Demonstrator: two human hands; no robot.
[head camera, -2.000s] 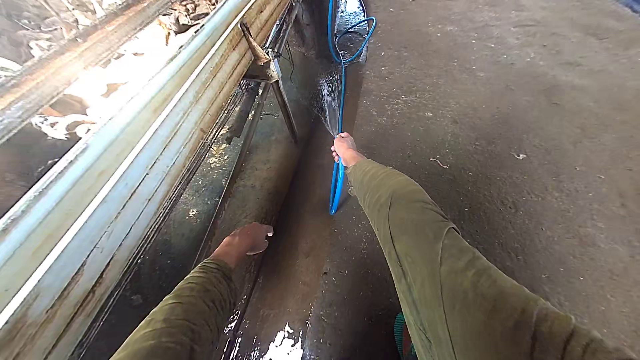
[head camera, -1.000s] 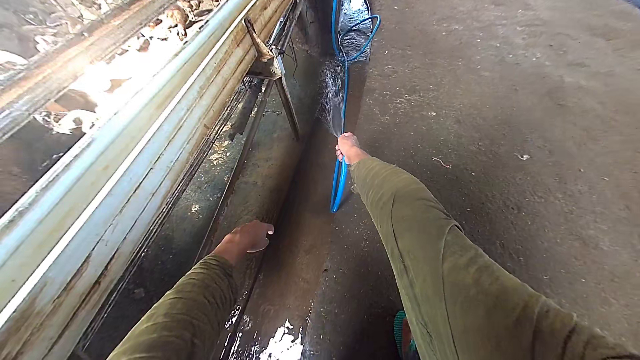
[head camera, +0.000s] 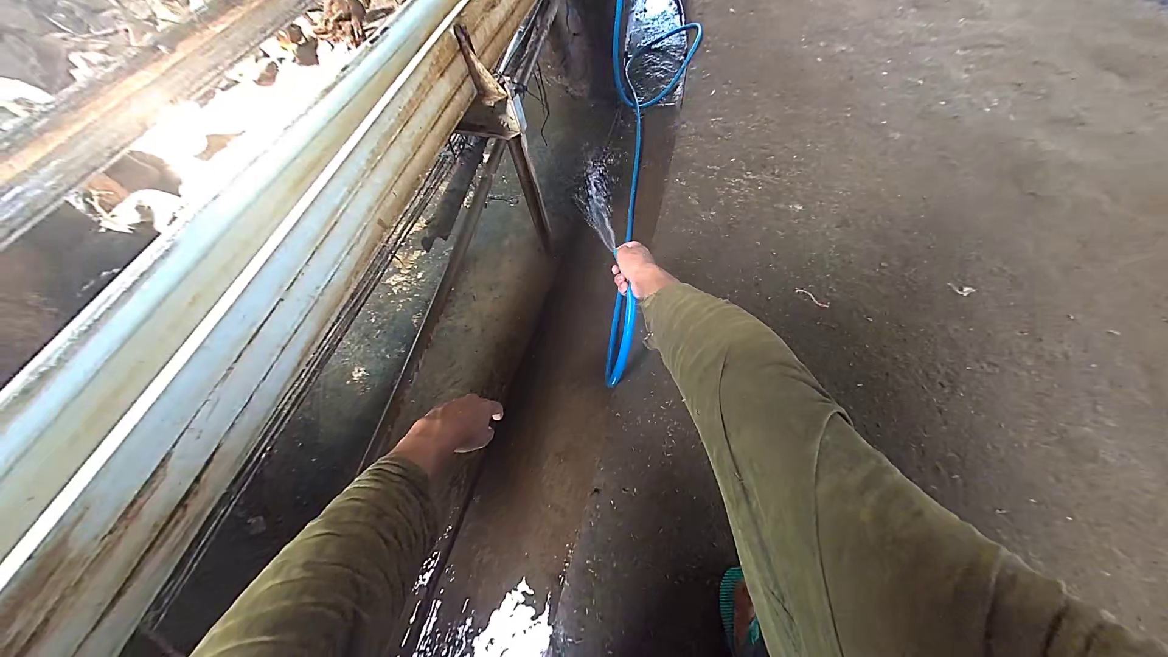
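Note:
My right hand is closed around the end of a blue hose. A spray of water comes from the hose end, going forward and slightly left onto the wet concrete. Below the hand the hose hangs in a narrow loop; beyond, it runs away along the floor to a wider coil near the top. My left hand is at the lower left over the concrete channel, with fingers curled and no object visible in it. Whether its fingers are fully closed is unclear.
A long, weathered metal trough runs diagonally on the left, on a rusty metal support leg. Under it lies a wet concrete gutter. Rough concrete floor spreads to the right. A green sandal shows at the bottom.

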